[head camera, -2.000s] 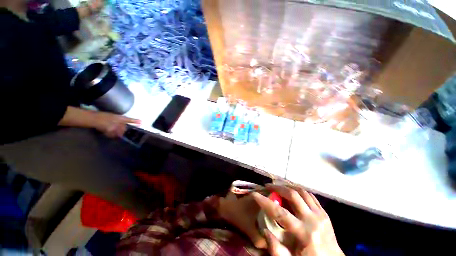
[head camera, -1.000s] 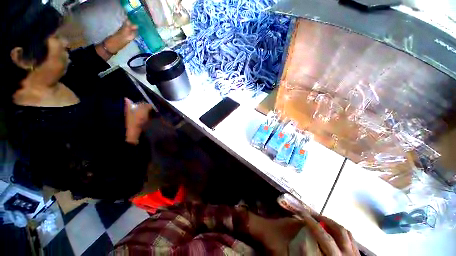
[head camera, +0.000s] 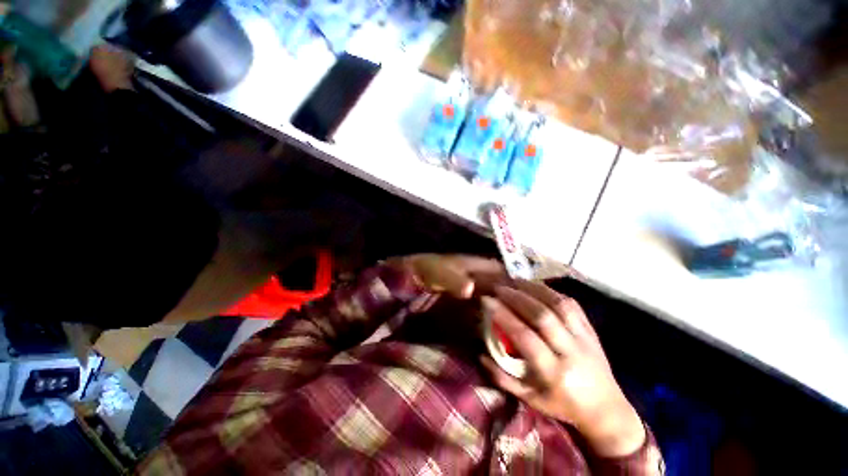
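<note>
My right hand (head camera: 563, 358) curls around a small white round thing (head camera: 503, 344), probably a cup, with a red patch near its rim. My left hand (head camera: 451, 276) is beside it, partly hidden, its grip unclear. A narrow white strip with red marks (head camera: 507, 240) lies between the table edge and my hands; what holds it is unclear. Packed cables (head camera: 497, 149) with blue cards and orange-red dots stand in a row on the white table (head camera: 567, 200). A dark carded cable (head camera: 739, 256) lies at right.
An open carton (head camera: 595, 74) of clear cases is at the back, with crumpled plastic film (head camera: 790, 191) at right. A black phone (head camera: 337, 97) and dark mug (head camera: 209, 46) are at left. A neighbour's hand (head camera: 112, 67) is near a teal bottle (head camera: 42, 51). A red item (head camera: 284, 288) is below.
The view has shifted, so the table items sit higher and further left than one second ago. My right hand and the round thing now show more fully. The red-marked strip is clearer.
</note>
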